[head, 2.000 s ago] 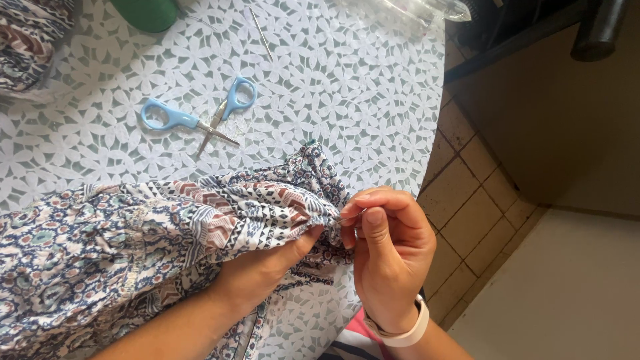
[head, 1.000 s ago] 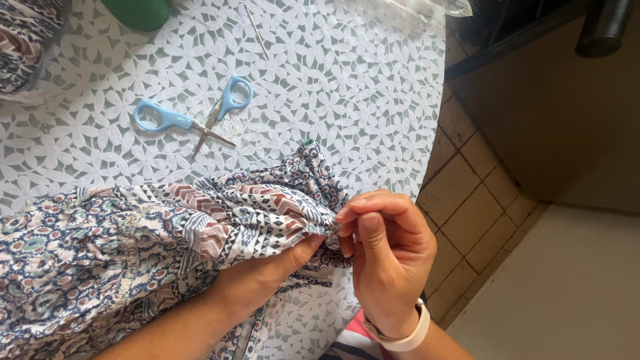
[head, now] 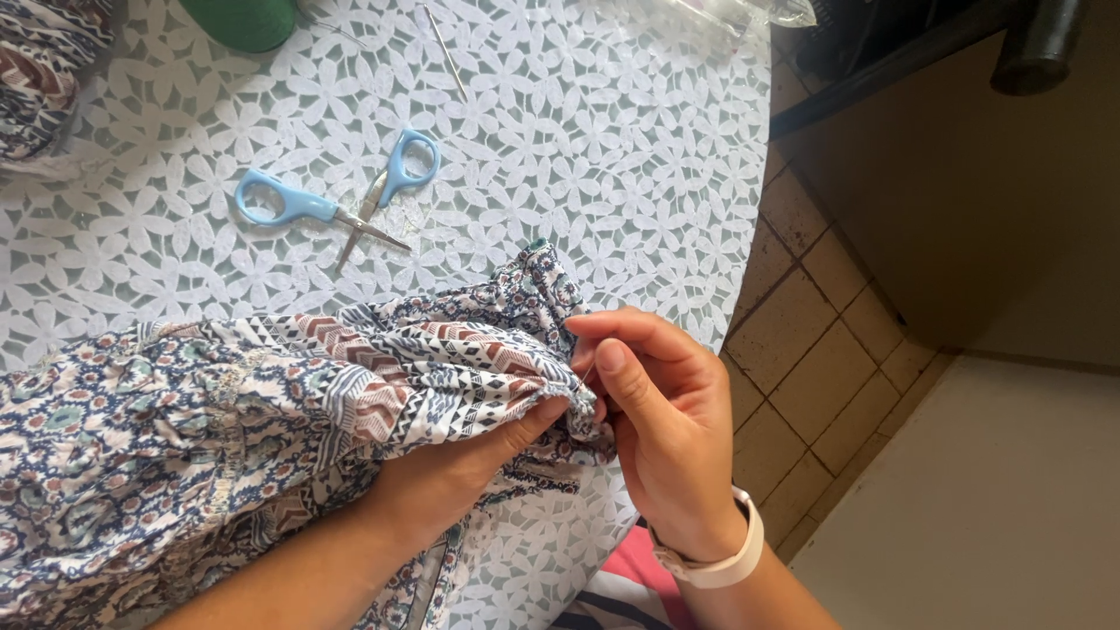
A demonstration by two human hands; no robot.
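Observation:
A patterned fabric garment (head: 289, 394) with floral and chevron prints spreads over the lower left of the table. My left hand (head: 464, 464) grips its gathered edge, thumb on top. Beside that edge is my right hand (head: 656, 402), thumb and index finger a little apart, with a thin sewing needle (head: 586, 374) faintly visible near the fingers; whether they pinch it is unclear. A pale wristband (head: 726, 560) circles my right wrist. Above the garment lie small scissors (head: 306, 206) with light blue handles, blades spread.
A white lace tablecloth (head: 542, 175) covers the round-edged table. A thin metal tool (head: 446, 54) lies near the top, beside a green thread cone (head: 245, 17). More patterned fabric (head: 44, 79) is at upper left, clear plastic (head: 735, 17) at upper right. Beyond the edge are floor tiles (head: 796, 324).

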